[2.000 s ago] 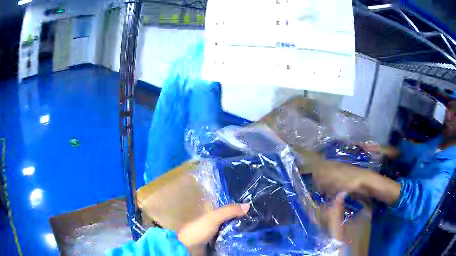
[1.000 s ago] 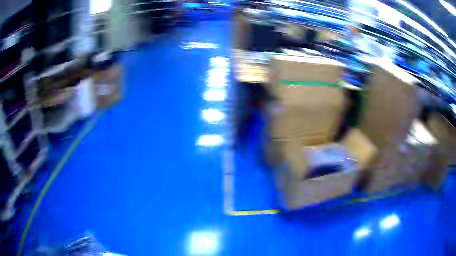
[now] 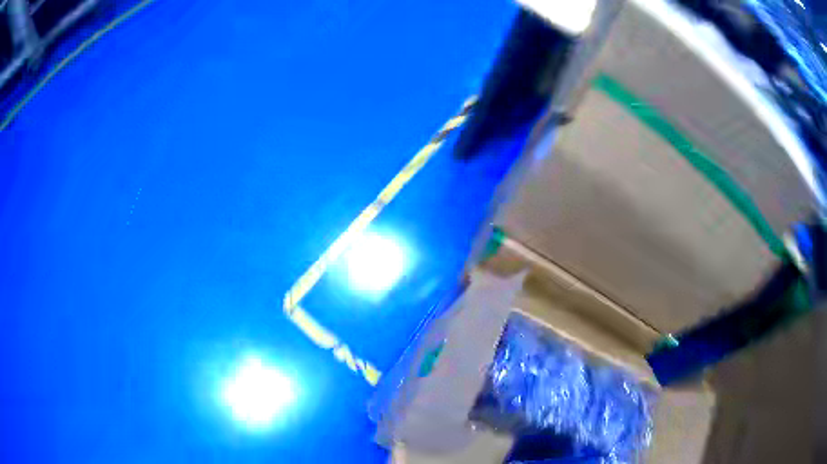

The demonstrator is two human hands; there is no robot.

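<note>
An open cardboard carton [image 3: 453,335] stands on the floor at the lower right, tilted in view. Shiny crinkled bagged units [image 3: 571,385] lie inside it, blurred, too unclear to tell one from another. A dark gap shows in the carton beside them at the bottom edge. A tall brown carton panel with a green tape strip [image 3: 698,159] rises behind the carton. Neither my left hand nor my right hand is in the picture.
Glossy blue floor [image 3: 181,208] with bright light reflections fills the left. A yellow marking line [image 3: 363,217] makes a corner beside the carton. More brown cardboard [image 3: 771,399] stands at the lower right. Part of a rack [image 3: 23,36] shows at the top left.
The view has swung from the rack, where my hands were on a bagged unit, to the floor cartons. The open carton is now much nearer. My hands have left the picture.
</note>
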